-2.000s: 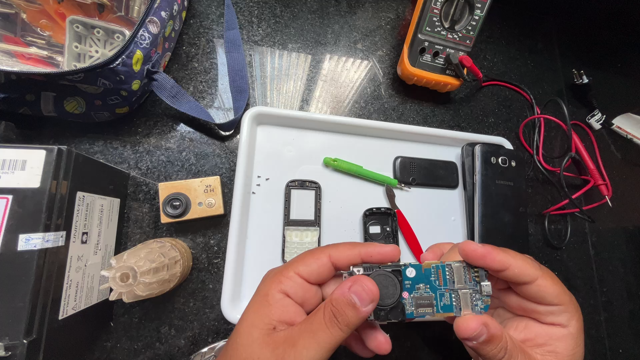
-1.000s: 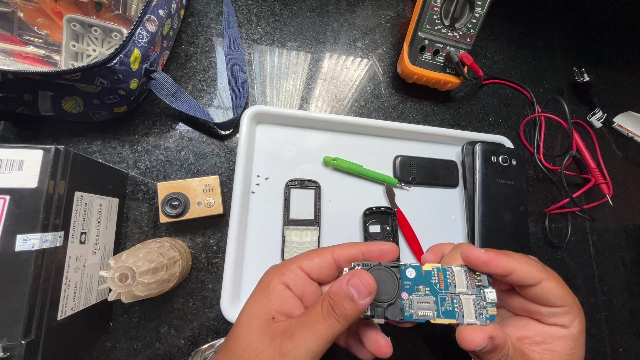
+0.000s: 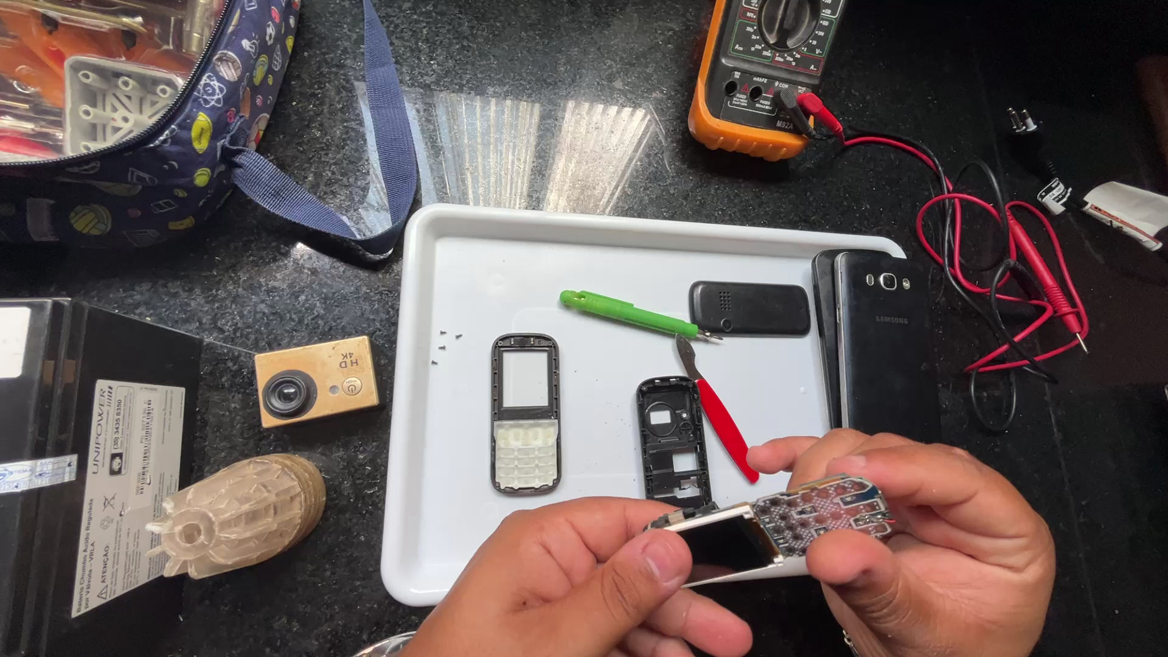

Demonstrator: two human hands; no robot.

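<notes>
Between them, my left hand (image 3: 593, 575) and my right hand (image 3: 922, 538) hold a mobile phone circuit board (image 3: 821, 516) over the white tray's near right part. My left thumb and fingers pinch the end with the dark display; my right fingers grip the keypad-contact end. Behind the board lies a black phone mid-frame (image 3: 673, 438), its lower end partly hidden. A red-handled pry tool (image 3: 727, 429) rests beside it. To the left is a phone front housing with a pale keypad (image 3: 526, 415). A green screwdriver (image 3: 630, 313) points toward a black back cover (image 3: 750, 308).
Tiny screws (image 3: 443, 347) lie at the left of the white tray (image 3: 395, 438). Smartphones (image 3: 885, 347) overlap its right edge. Around it are a multimeter (image 3: 762, 82) with leads, a gold action camera (image 3: 317, 380), a boxy battery (image 3: 128, 493), a ridged beige object (image 3: 242, 516) and a patterned bag (image 3: 210, 137).
The board has been turned over and tilted: its blue component side with the round speaker faced up before, and now the display and keypad contacts show.
</notes>
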